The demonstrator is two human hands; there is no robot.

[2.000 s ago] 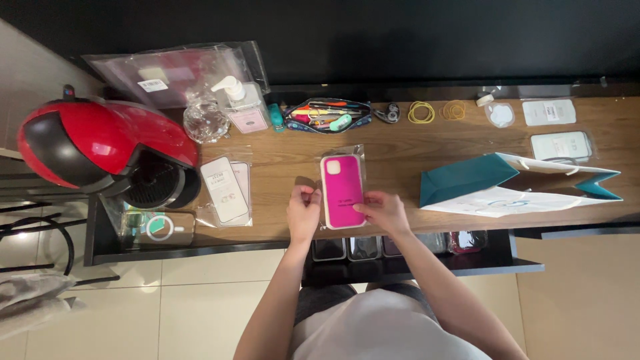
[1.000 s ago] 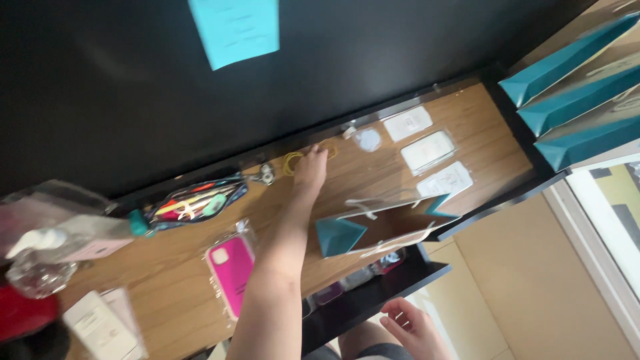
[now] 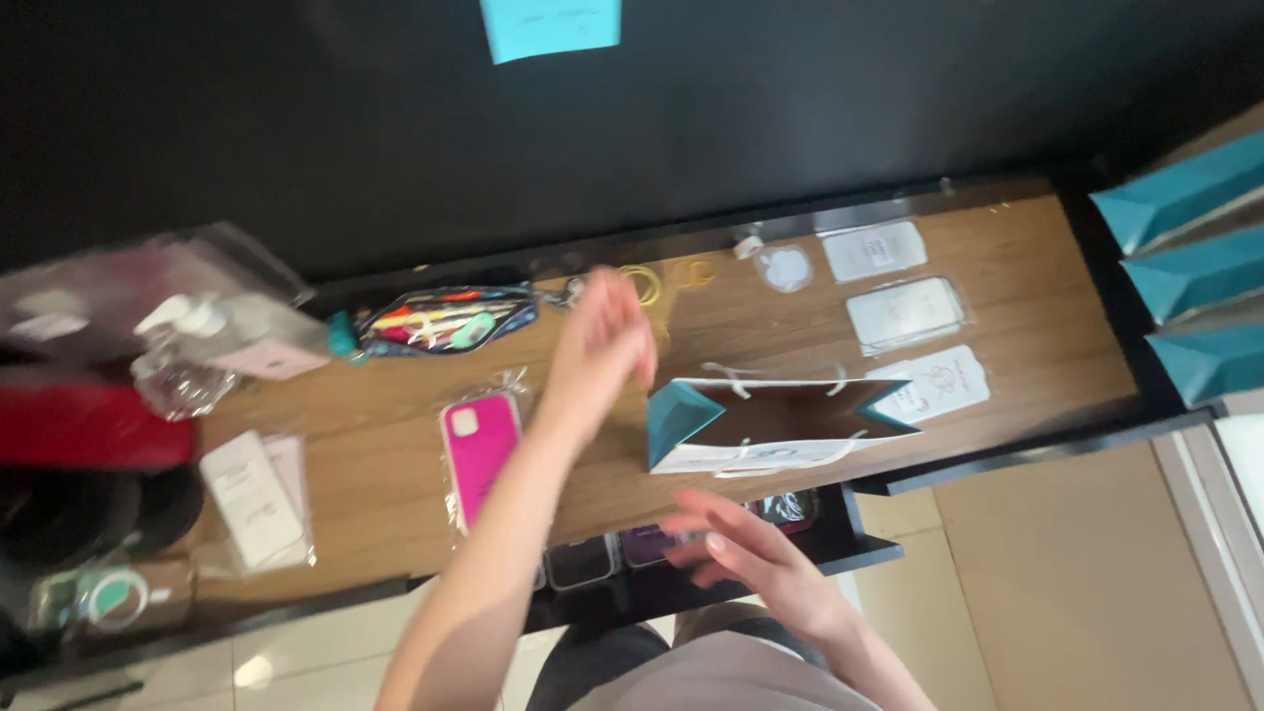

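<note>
My left hand (image 3: 607,336) is raised over the wooden desk, its fingers curled and blurred; whether it holds anything is unclear. Beside its fingertips lie yellow rubber bands (image 3: 644,284). Below my forearm, partly covered by it, is a magenta phone case (image 3: 478,434) in clear plastic. My right hand (image 3: 755,553), fingers spread and holding nothing, hovers above the open drawer (image 3: 632,592) of phone cases. A white and teal paper bag (image 3: 780,456) lies on its side with its mouth towards me, between my hands and several flat packets (image 3: 908,314).
An open pencil pouch (image 3: 449,321) and a pump bottle (image 3: 188,316) stand along the back left. Packaged white screen protectors (image 3: 255,502) lie near a red and black machine (image 3: 89,425). Teal paper bags (image 3: 1205,276) stand at the right. A dark panel rises behind the desk.
Two seconds ago both hands were at the magenta case; my left hand then went to the rubber bands and is now slightly nearer me. My right hand has moved over the drawer. The view has swung right.
</note>
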